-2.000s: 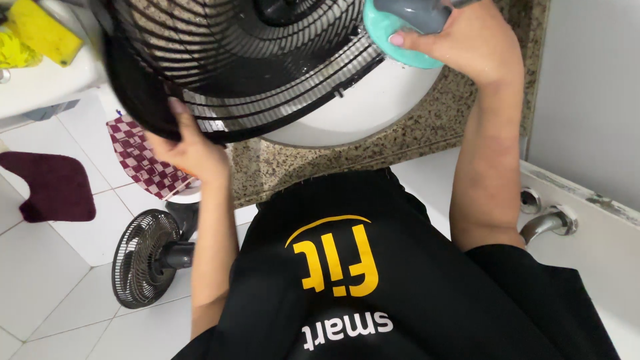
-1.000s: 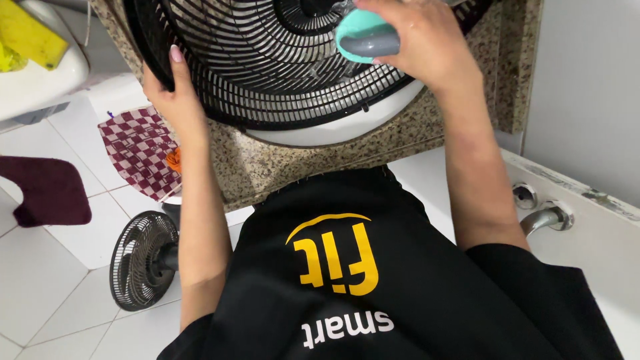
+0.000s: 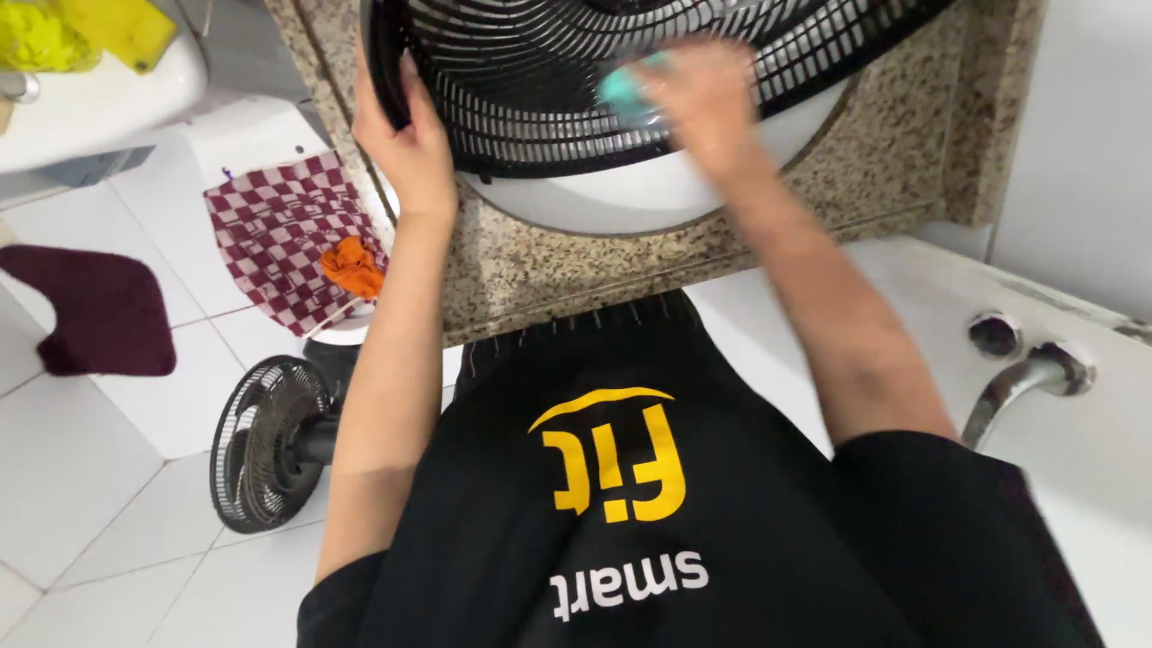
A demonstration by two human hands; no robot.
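Observation:
A black plastic fan grille (image 3: pixel 540 99), round with curved ribs, lies tilted over the white sink basin (image 3: pixel 621 193) in a speckled granite counter. My left hand (image 3: pixel 405 148) grips its rim at the left, thumb inside and fingers behind. My right hand (image 3: pixel 706 99), blurred, holds a teal and grey scrubbing brush (image 3: pixel 630 88) against the inner ribs near the lower edge. The brush's underside is hidden. The top of the grille lies outside the view.
Around the sink runs the granite counter (image 3: pixel 558 270). A standing fan (image 3: pixel 270 445) is at the lower left, near a checkered cloth (image 3: pixel 279 225) with an orange cloth (image 3: pixel 354 267). Further left are a maroon mat (image 3: pixel 99 310) and white basin (image 3: pixel 108 117) with yellow sponge (image 3: pixel 130 31). A metal faucet (image 3: pixel 1026 382) is right.
The right hand and brush have gone from the grille's right side onto its inner ribs, then lower toward the rim. The left hand still holds the rim.

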